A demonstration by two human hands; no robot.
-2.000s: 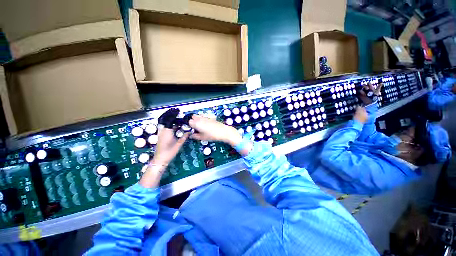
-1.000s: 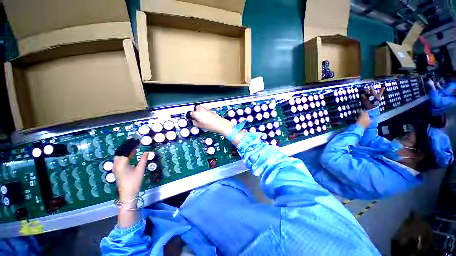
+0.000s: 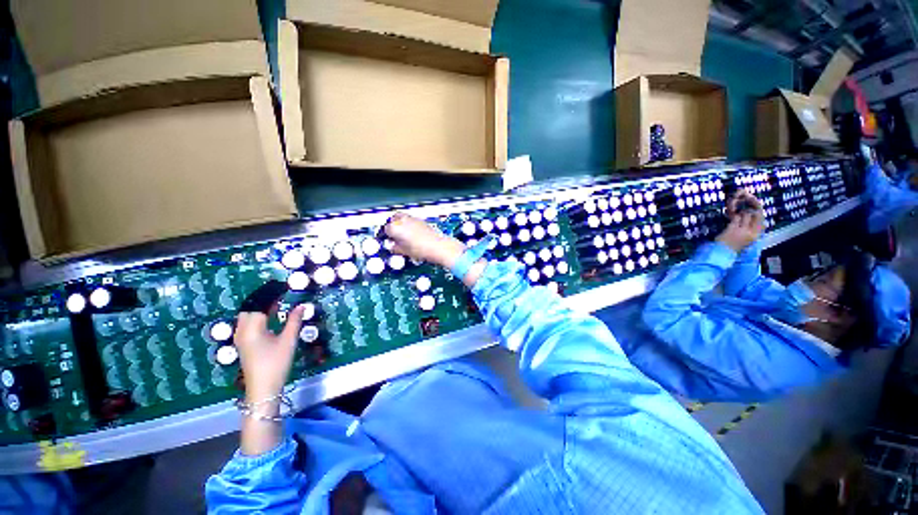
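Observation:
A long green circuit board [image 3: 181, 352] lies in front of me, with white rounded footprint marks. Black capacitors with pale round tops [image 3: 345, 271] stand in two rows along its back part. My left hand [image 3: 266, 352] is over the board, its fingers around a black capacitor [image 3: 264, 296] lying sideways. My right hand [image 3: 419, 240] is at the right end of the rows near the back rail. Its fingertips are on a dark capacitor, which they mostly hide. A few more capacitors stand to the left [image 3: 225, 354].
Two empty open cartons [image 3: 151, 166] [image 3: 398, 106] sit behind the rail. A smaller carton [image 3: 687, 121] holds a few dark parts. A silver rail [image 3: 403, 360] runs along the near edge, with a yellow block [image 3: 60, 456] at left. Another worker [image 3: 725, 312] works at right.
My hands were together over the back rows; the left has moved left and down with a capacitor. More pale tops show in those rows. The other worker's hands have come together.

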